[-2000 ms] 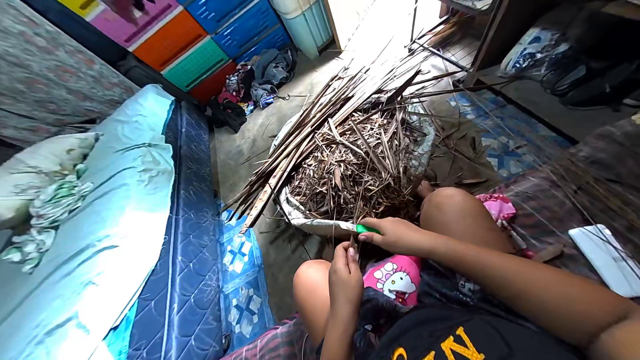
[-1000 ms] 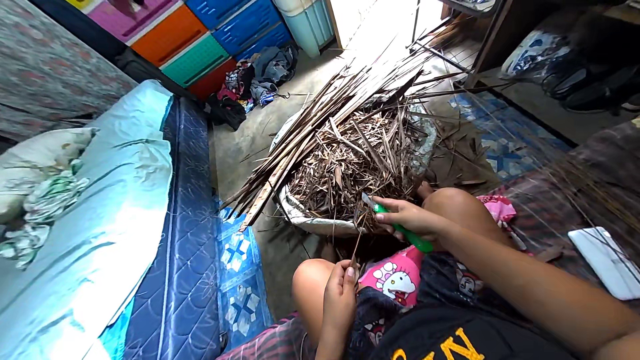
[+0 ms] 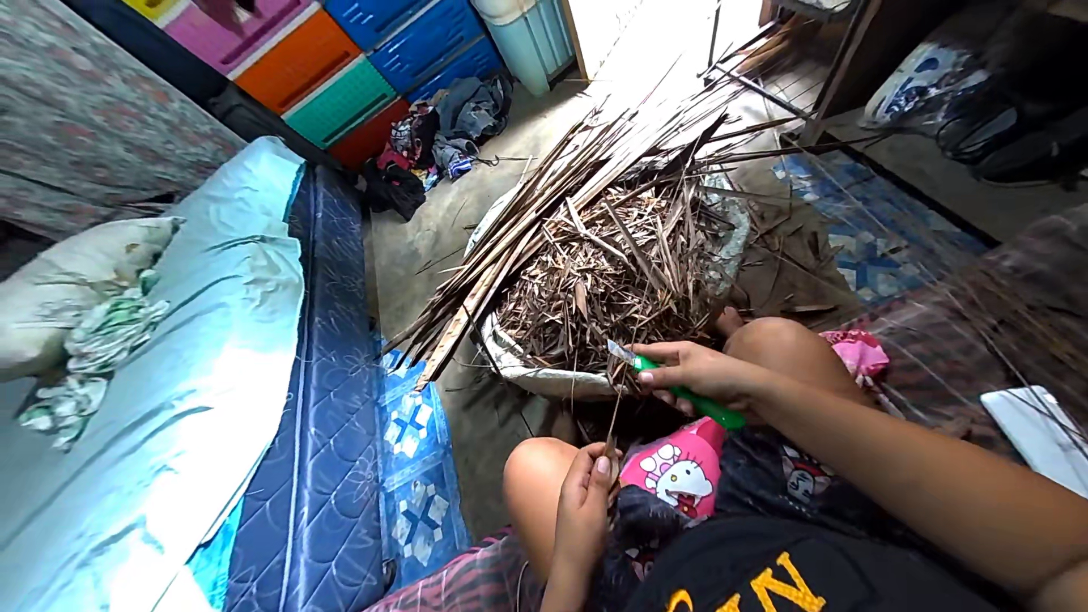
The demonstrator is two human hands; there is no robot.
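Note:
My right hand (image 3: 701,374) grips a green-handled utility knife (image 3: 710,406), its blade pointing up and left over the near rim of a white sack (image 3: 552,380). Dry brown leaf scraps (image 3: 586,280) fill that sack. Below and left, my left hand (image 3: 588,484) pinches a thin dry leaf strip (image 3: 615,418) that stands up from the fingers toward the sack's rim. The blade and the strip's upper end are close; whether they touch, I cannot tell. Long dried palm-like leaves (image 3: 510,242) lie across the sack's left side.
A blue mattress (image 3: 336,425) with a light sheet runs along the left. Clothes (image 3: 442,136) lie on the floor before coloured drawers (image 3: 297,59). A white flat object (image 3: 1037,433) rests at the right, near loose long strips. Dark shoes (image 3: 1020,136) sit at upper right.
Two seconds ago my hands were close together at the sack's near rim. My left hand has since moved down toward my lap, and more of the knife's handle and blade shows in my right hand.

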